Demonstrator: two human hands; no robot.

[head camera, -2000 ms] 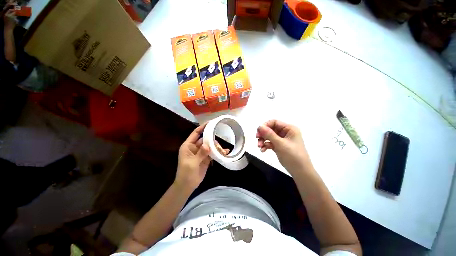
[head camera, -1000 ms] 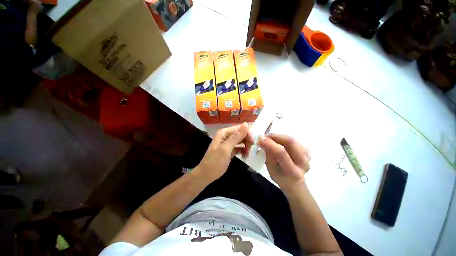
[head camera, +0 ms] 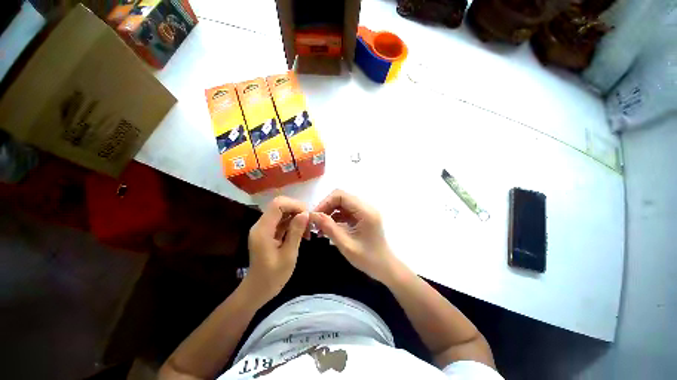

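Three orange, white and black retail boxes (head camera: 261,133) stand side by side on the white table (head camera: 416,148), just beyond my hands. My left hand (head camera: 276,241) and my right hand (head camera: 352,230) meet at the fingertips over the table's front edge, near the boxes' near ends. They pinch a small whitish, see-through piece (head camera: 313,220) between them, probably tape; most of it is hidden by the fingers. No tape roll shows.
A large brown carton (head camera: 89,104) is at the left. An open carton (head camera: 319,65) and an orange-and-blue holder (head camera: 381,56) stand behind. A greenish-yellow cutter (head camera: 462,193) and a black smartphone (head camera: 527,230) lie right. Dark figurines (head camera: 512,18) stand at the back.
Two seconds ago my left hand held a white tape roll; it is now out of sight. My hands have come together at the fingertips. The view has shifted; the boxes stay in their row.
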